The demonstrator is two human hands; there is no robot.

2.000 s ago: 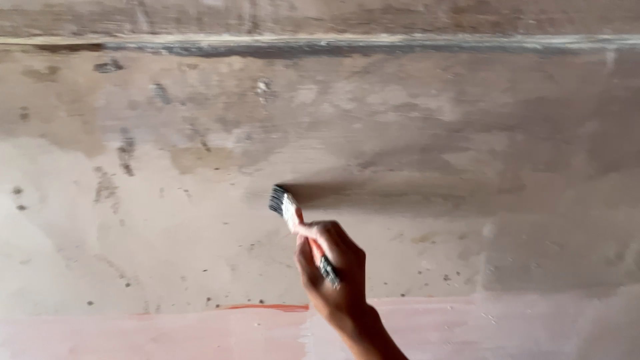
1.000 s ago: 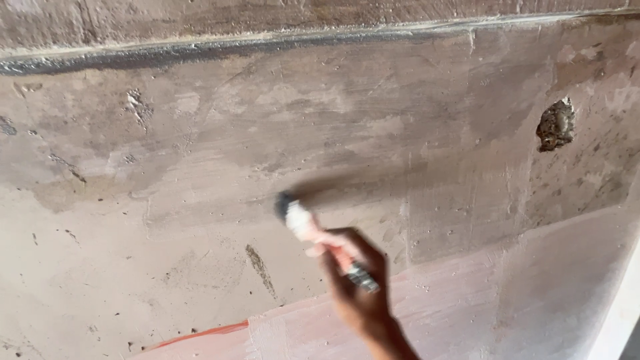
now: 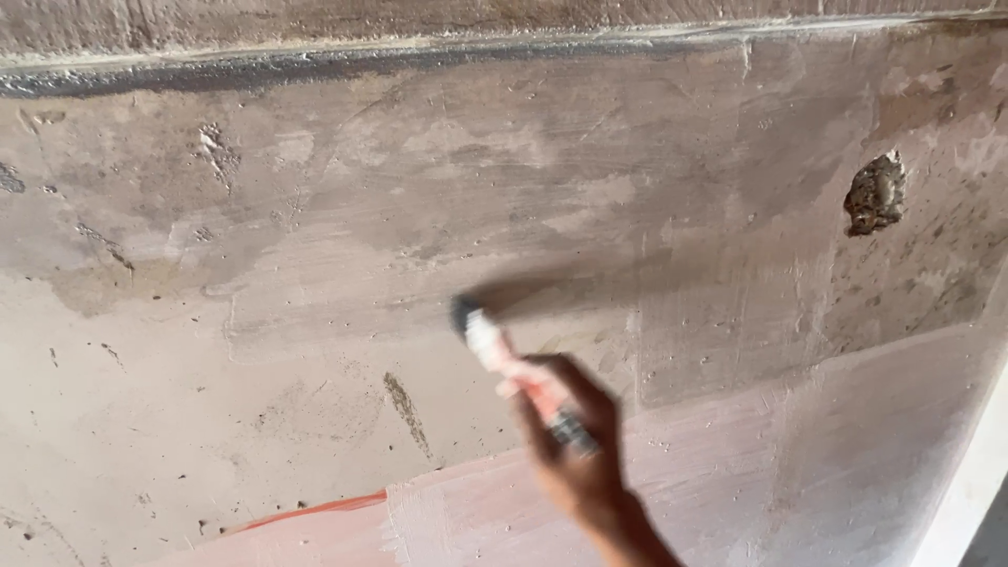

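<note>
My right hand (image 3: pixel 579 429) grips a paintbrush (image 3: pixel 524 370) by its reddish handle, slightly blurred, in the lower middle of the head view. The brush points up and to the left, and its dark bristles are at the brownish plaster wall (image 3: pixel 315 315); whether they press on it cannot be made out. A long soft shadow stretches from the bristles to the right. Just below the brush lies the edge of a pink painted band (image 3: pixel 709 449), with a red-orange streak (image 3: pixel 315 508) farther left. My left hand is out of view.
A rough hole (image 3: pixel 876 194) breaks the plaster at the upper right. Along the top runs a dark grey strip (image 3: pixel 197 75) under a pale ridge (image 3: pixel 394 41). Dark scuffs mark the left side of the wall. A white edge (image 3: pixel 965 472) slants up at the lower right.
The view has shifted and tilted since two seconds ago, bringing the hole and white edge into sight. My right hand keeps its hold on the brush throughout.
</note>
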